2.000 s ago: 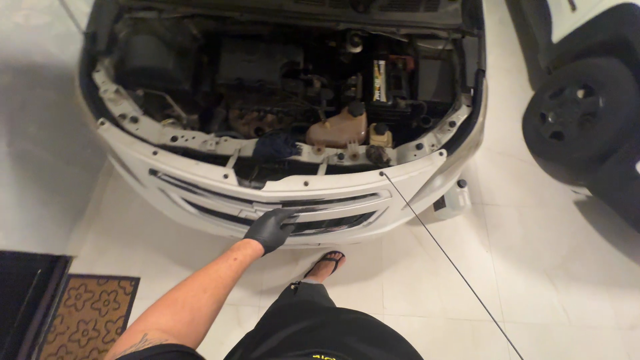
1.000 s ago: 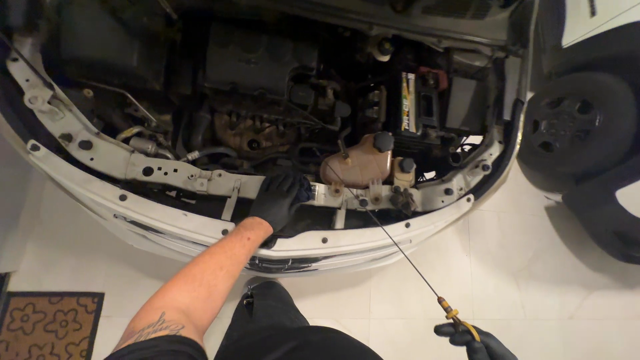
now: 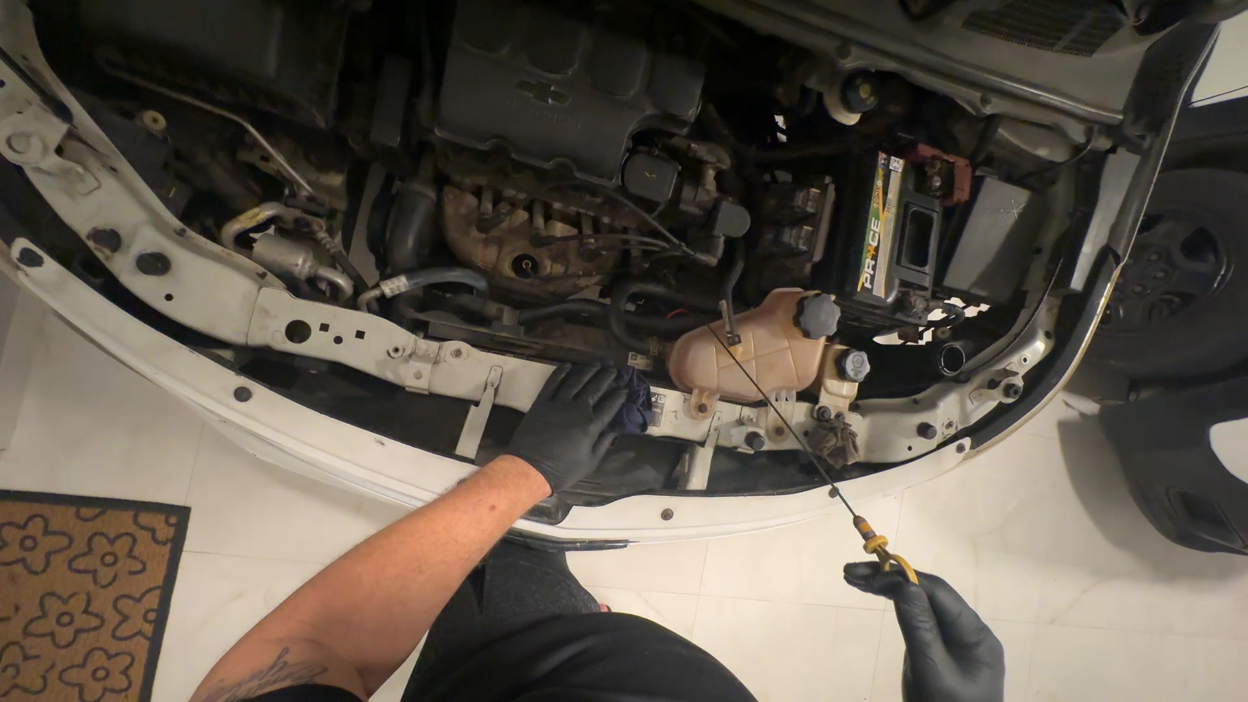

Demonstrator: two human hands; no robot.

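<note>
My left hand (image 3: 570, 419), in a black glove, lies palm down on a dark blue cloth (image 3: 635, 402) on the front crossmember of a car's open engine bay. Its fingers rest over the cloth's left part. Low on the right, my right hand (image 3: 926, 614), also gloved in black, pinches the yellow ring handle of an engine oil dipstick (image 3: 864, 529). The dipstick's thin rod runs up and left, its far end over the brownish coolant expansion tank (image 3: 746, 356). Whether oil is on the rod cannot be seen.
Behind the crossmember (image 3: 341, 331) are the engine cover (image 3: 565, 88), the exhaust manifold shield (image 3: 526, 244) and a battery (image 3: 892, 224). A crumpled grey rag (image 3: 835, 439) sits right of the tank. The white bumper (image 3: 624, 522) curves in front. Another vehicle's wheel (image 3: 1170, 263) stands at right.
My left hand has moved from the front grille to the cloth on the crossmember. My right hand has come into view with the dipstick. The view is closer to the engine bay.
</note>
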